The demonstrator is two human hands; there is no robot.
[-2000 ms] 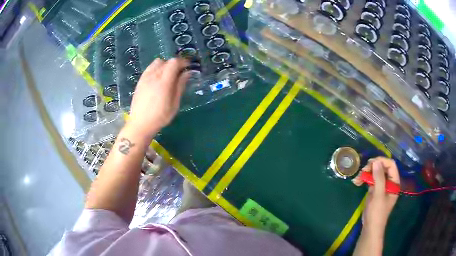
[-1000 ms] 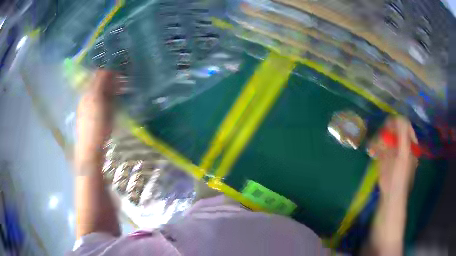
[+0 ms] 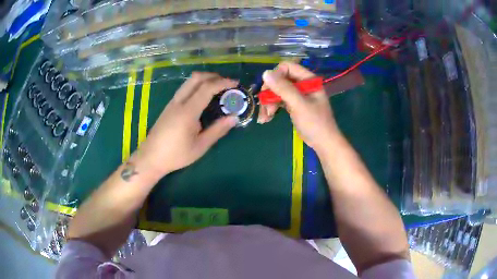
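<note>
A small round speaker driver (image 3: pixel 233 102) with a black rim, silver-white ring and pale centre is held between the thumb and fingers of my left hand (image 3: pixel 191 117), at the upper middle of the green mat. A gold-silver round fixture (image 3: pixel 251 111) shows partly at its right edge; whether the driver rests on it cannot be told. My right hand (image 3: pixel 297 101) grips a red probe (image 3: pixel 291 91), its tip close to the fixture's right side. A red wire (image 3: pixel 357 64) runs from it to the upper right.
A partly filled clear blister tray (image 3: pixel 54 103) lies at left. Stacked trays (image 3: pixel 207 30) stand along the back, and another stack (image 3: pixel 441 120) at right. A dull red flat block (image 3: pixel 344 80) lies behind my right hand. A green label (image 3: pixel 199 216) is near the front edge.
The view has turned right. My left hand has moved from the left tray to the fixture area and now holds a driver. My right hand still holds the red probe.
</note>
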